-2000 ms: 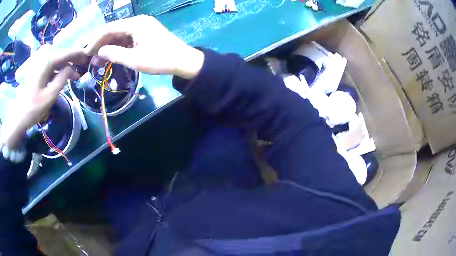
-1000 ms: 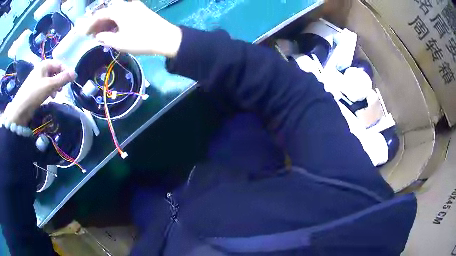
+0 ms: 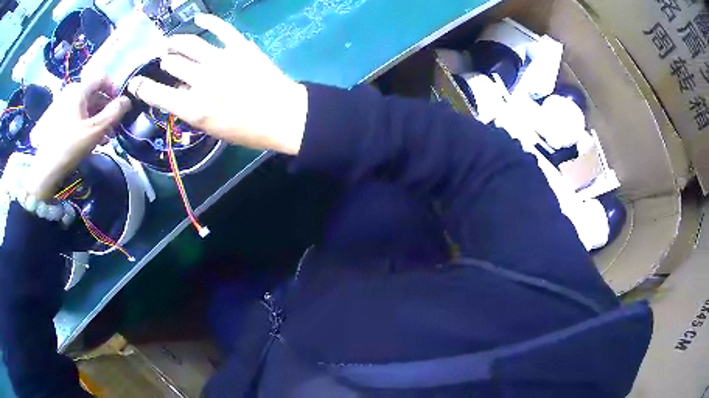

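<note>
A camera housing point(image 3: 210, 158) with a round black cup facing up stands near the front edge of the bench. Its red-orange wire harness point(image 3: 179, 185) hangs over the rim, with a white connector plug point(image 3: 204, 232) at its end. My right hand point(image 3: 225, 89) is over the cup, fingers bent down inside it. My left hand point(image 3: 74, 136) is at the cup's left rim, fingertips close to the right hand's. What the fingertips touch is hidden or blurred. A second camera housing point(image 3: 134, 204) stands to the left, with wires over its rim.
More camera housings stand behind at the left, one with a black cup point(image 3: 68, 50). The green bench point(image 3: 342, 39) ends in a slanting front edge. A cardboard carton point(image 3: 649, 183) at the right holds white camera parts point(image 3: 556, 120). More cardboard lies at the lower left.
My right hand has come down from above the cup, and its fingers are now inside. My left fingertips have moved slightly right, closer to it. The view has shifted little since one second ago.
</note>
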